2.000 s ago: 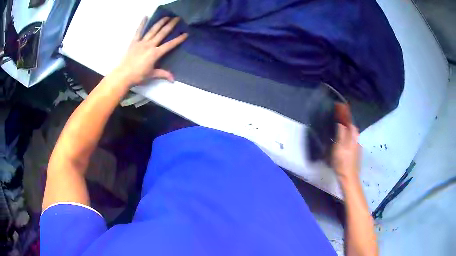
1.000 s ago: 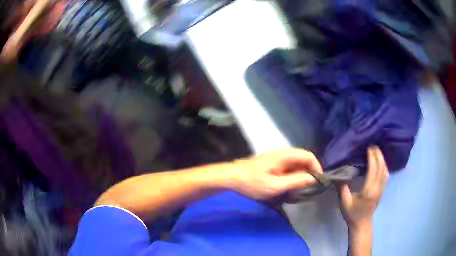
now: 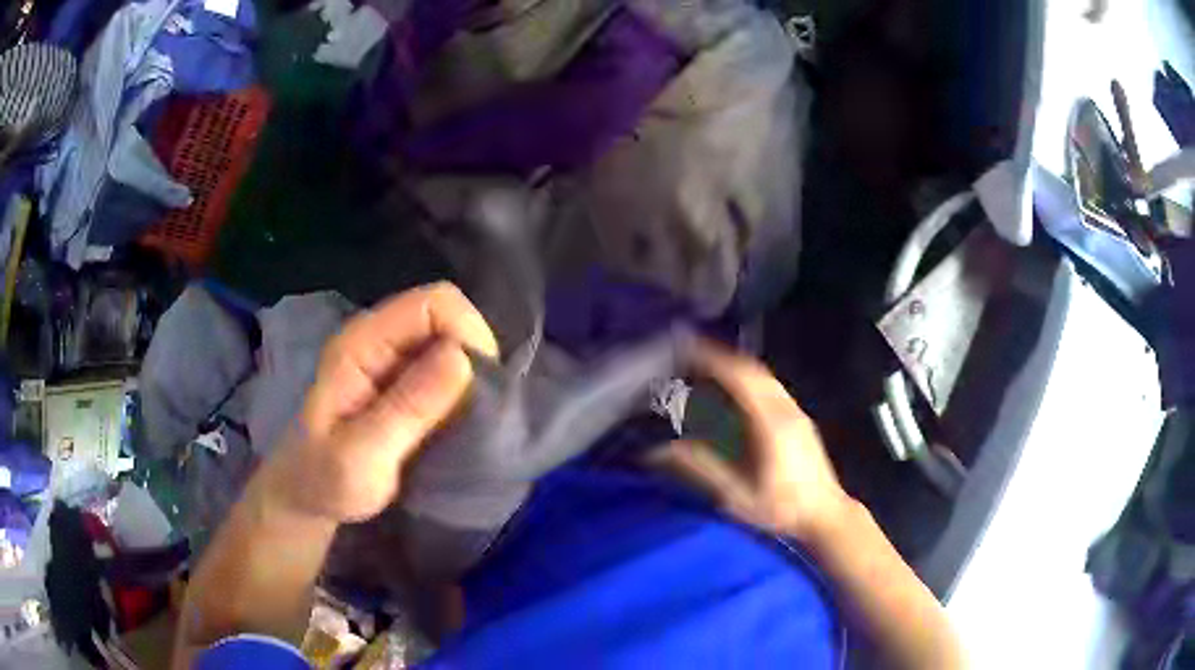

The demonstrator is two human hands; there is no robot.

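My left hand [image 3: 387,406] is closed, with its fingertips pinching a light grey garment [image 3: 478,452] that hangs blurred in front of my body. My right hand [image 3: 773,458] is to the right of this cloth, with thumb and fingers apart. Its upper fingertips are at or just beside the cloth's end; contact is too blurred to be sure. A large heap of grey-brown and purple garments [image 3: 708,144] lies just beyond my hands.
The white table [image 3: 1048,484] curves along the right, with metal parts and a pale curved tube beside it. A red perforated basket [image 3: 210,170] is at the upper left, near blue clothes. More grey cloth and mixed scraps lie at left.
The view has swung left, from the table to the garment heap. The cloth at my hands has moved off the table, and my hands are farther apart. The iron is out of view.
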